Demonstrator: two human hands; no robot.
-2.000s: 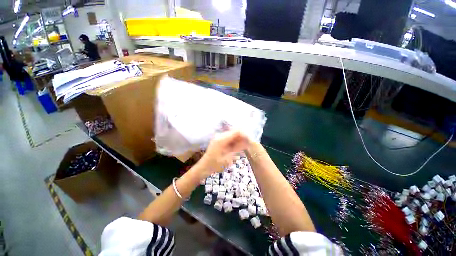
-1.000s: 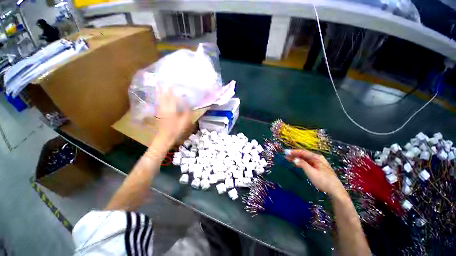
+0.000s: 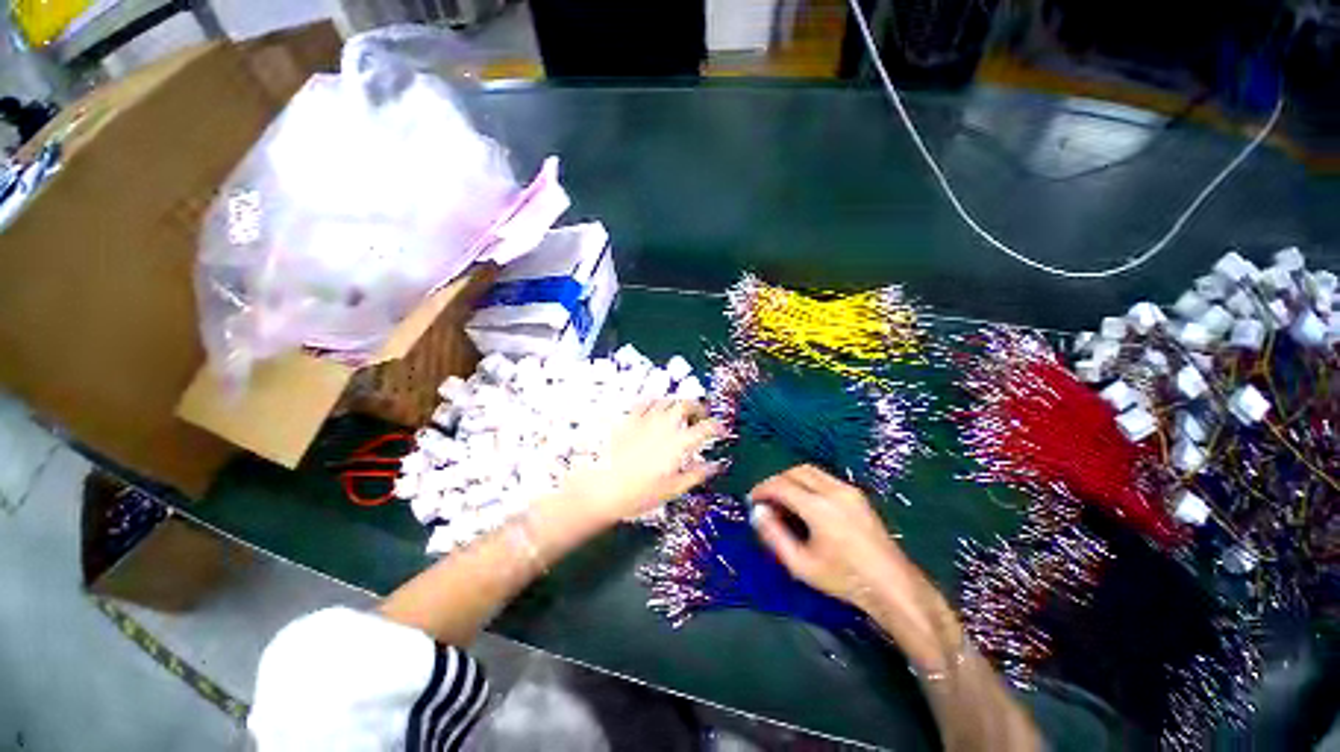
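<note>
A heap of loose white connector housings (image 3: 500, 441) lies on the dark green bench. My left hand (image 3: 647, 458) lies on the right side of the heap, fingers spread; whether it grips a housing is hidden. My right hand (image 3: 826, 532) is over the blue wires (image 3: 750, 566), fingers curled, with a small pale spot at a fingertip; I cannot tell if it holds anything. Yellow wires (image 3: 830, 326) lie farthest back, green wires (image 3: 801, 417) below them, red wires (image 3: 1065, 441) to the right and black wires (image 3: 1146, 610) below the red.
A clear plastic bag (image 3: 360, 191) bulges from a small open carton (image 3: 272, 411). A white box (image 3: 551, 294) with a blue band stands behind the heap. Orange scissors handles (image 3: 378, 470) lie left. A large cardboard box (image 3: 110, 250) is far left, finished harnesses (image 3: 1249, 397) right. A white cable (image 3: 1014, 257) hangs behind.
The view has tilted down and closer. The plastic bag, earlier held up and then set in the carton, is released. My left hand has moved from it to the heap; my right hand is now over the blue wires.
</note>
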